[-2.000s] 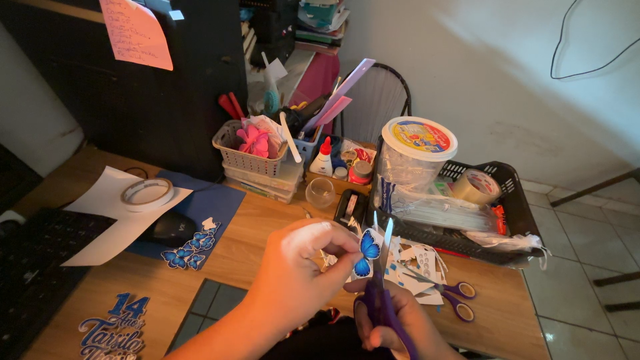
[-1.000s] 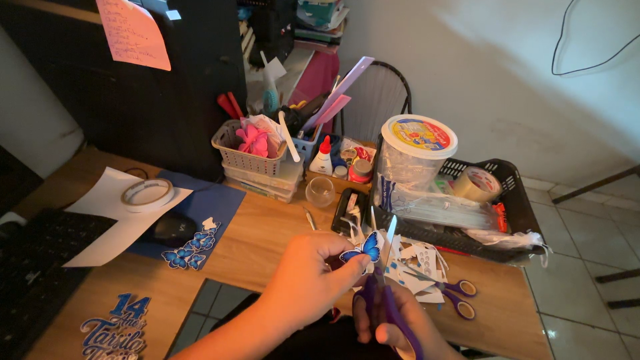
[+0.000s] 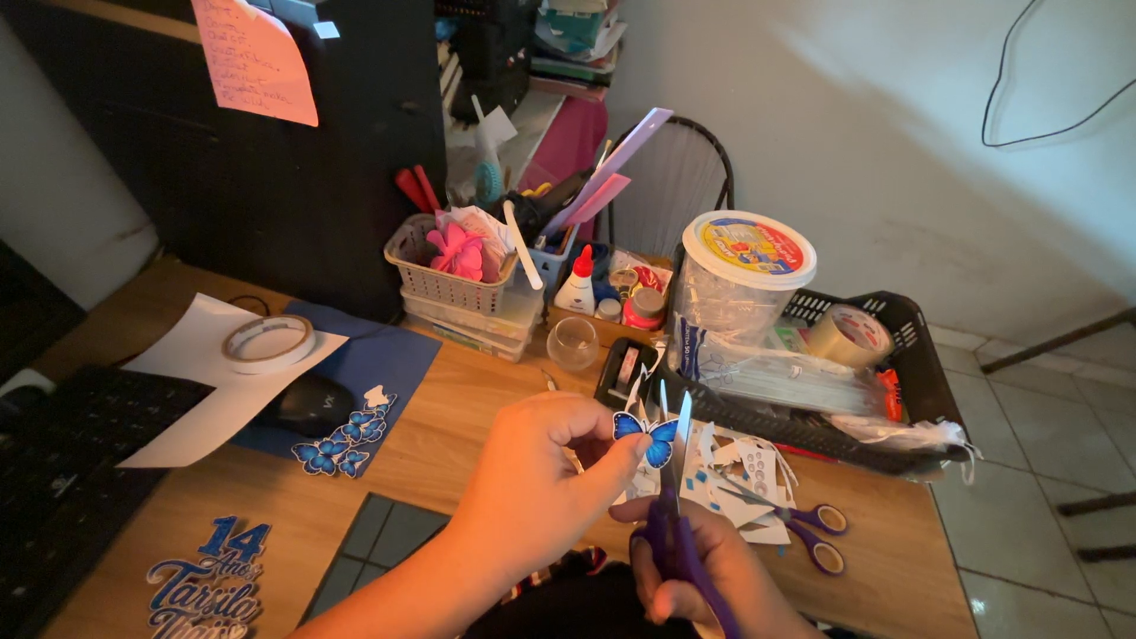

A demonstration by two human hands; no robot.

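My left hand [image 3: 550, 479] pinches a blue paper butterfly [image 3: 652, 439] between thumb and fingers. My right hand [image 3: 701, 568] grips purple-handled scissors [image 3: 676, 470], blades parted and pointing up at the butterfly's right edge. Below and to the right, a second pair of scissors [image 3: 790, 515] lies among white paper scraps [image 3: 741, 479]. Several cut-out blue butterflies [image 3: 342, 439] rest at the left, partly on a blue sheet [image 3: 404, 373]. A blue lettered cut-out [image 3: 209, 577] lies at the lower left.
A black plastic basket [image 3: 923, 382] holds a clear tub [image 3: 728, 302] and a tape roll [image 3: 848, 335]. Behind my hands stand a small glass cup [image 3: 573, 343], a glue bottle [image 3: 579, 284] and a grey basket [image 3: 444, 280]. Left are a tape ring [image 3: 266, 355], mouse [image 3: 311, 406] and keyboard [image 3: 71, 470].
The butterfly has turned in my left fingers, so that both wings now spread toward the camera beside the blades. My right hand keeps hold of the scissors.
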